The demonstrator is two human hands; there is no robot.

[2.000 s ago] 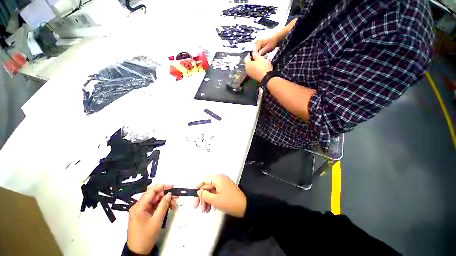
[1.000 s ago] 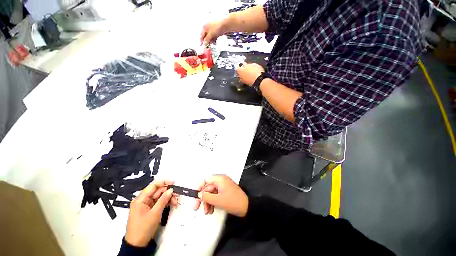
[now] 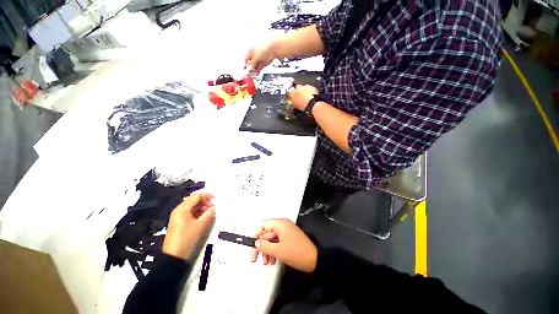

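My right hand (image 3: 285,245) holds one end of a black strip (image 3: 236,238), which points left over the white table. A small light mark shows mid-length on the strip. My left hand (image 3: 191,224) is off the strip, to its upper left, with thumb and fingers curled near each other; whether it holds a tiny piece cannot be seen. Another black strip (image 3: 206,267) lies on the table between my forearms. The black strip pile (image 3: 144,214) is left of my left hand, partly hidden by it. Small silvery fittings (image 3: 250,183) lie scattered beyond my hands.
Two single strips (image 3: 260,149) lie beyond the fittings. A clear bag of black strips (image 3: 150,113) is at the back left. A coworker (image 3: 404,80) at the right works over a dark mat (image 3: 276,116) beside a red and yellow packet (image 3: 231,92). A cardboard box (image 3: 30,282) is at lower left.
My left hand has let go of the strip and moved up and away; my right hand keeps its end. The coworker's far hand has moved from the mat to the packet.
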